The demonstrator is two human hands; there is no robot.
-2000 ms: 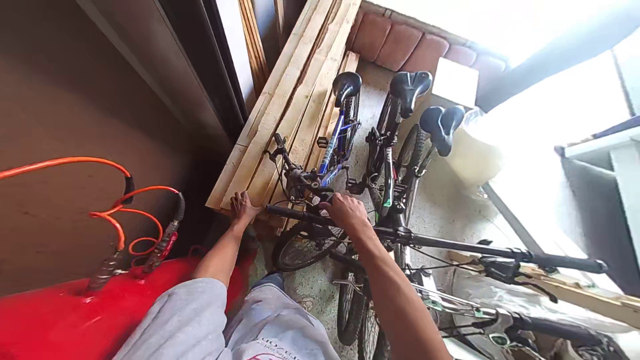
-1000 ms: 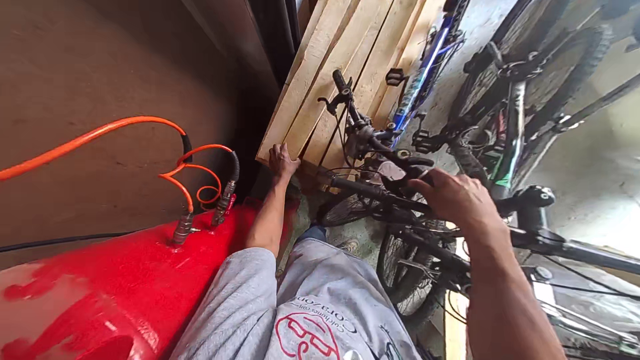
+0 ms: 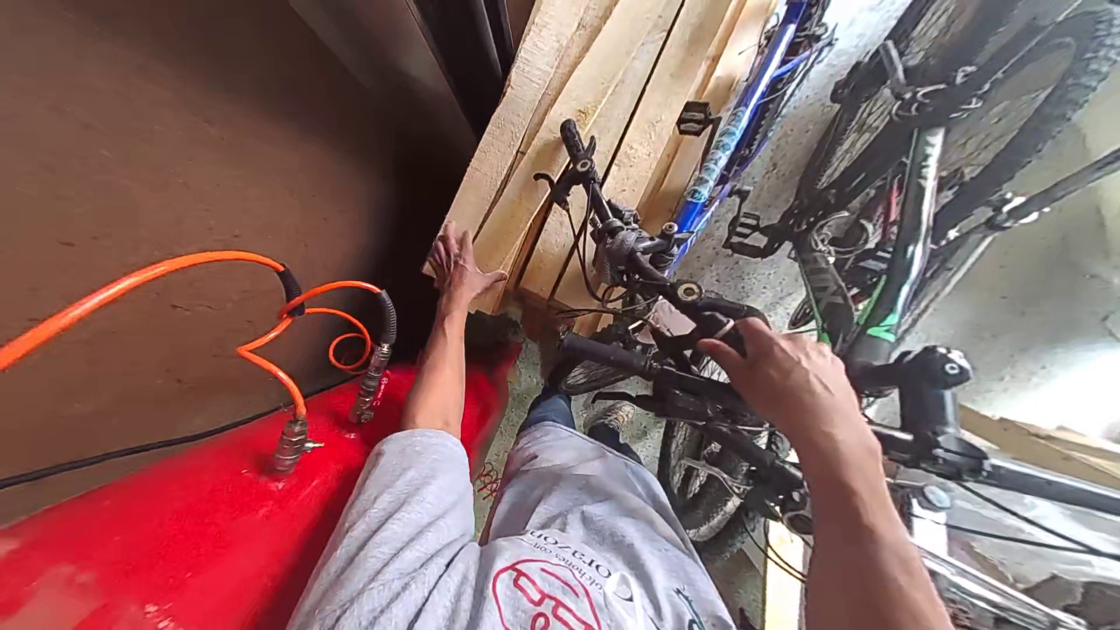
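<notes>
My left hand point(image 3: 462, 267) rests with spread fingers on the near end of a stack of wooden boards point(image 3: 560, 131). My right hand point(image 3: 770, 359) is closed round the black grip at the near end of a bicycle handlebar point(image 3: 643, 267), whose other end lies over the boards. That handlebar is on a bicycle with a blue frame point(image 3: 709, 175) beside the stack. Just below my right hand, a second black handlebar point(image 3: 612, 354) crosses from left to right. My palm and part of the grip are hidden from view.
A red metal tank point(image 3: 201, 516) with orange air hoses point(image 3: 131, 297) on metal couplings stands at the left. More bicycles, one with a black and green frame point(image 3: 906, 254), crowd the right. A dark bicycle tire point(image 3: 717, 516) stands near my feet. A brown wall point(image 3: 175, 157) rises behind the hoses.
The view has swung and closed in on the boards and handlebars. My left hand stays at the boards' end and my right hand at the handlebar; its fingers look more wrapped than before.
</notes>
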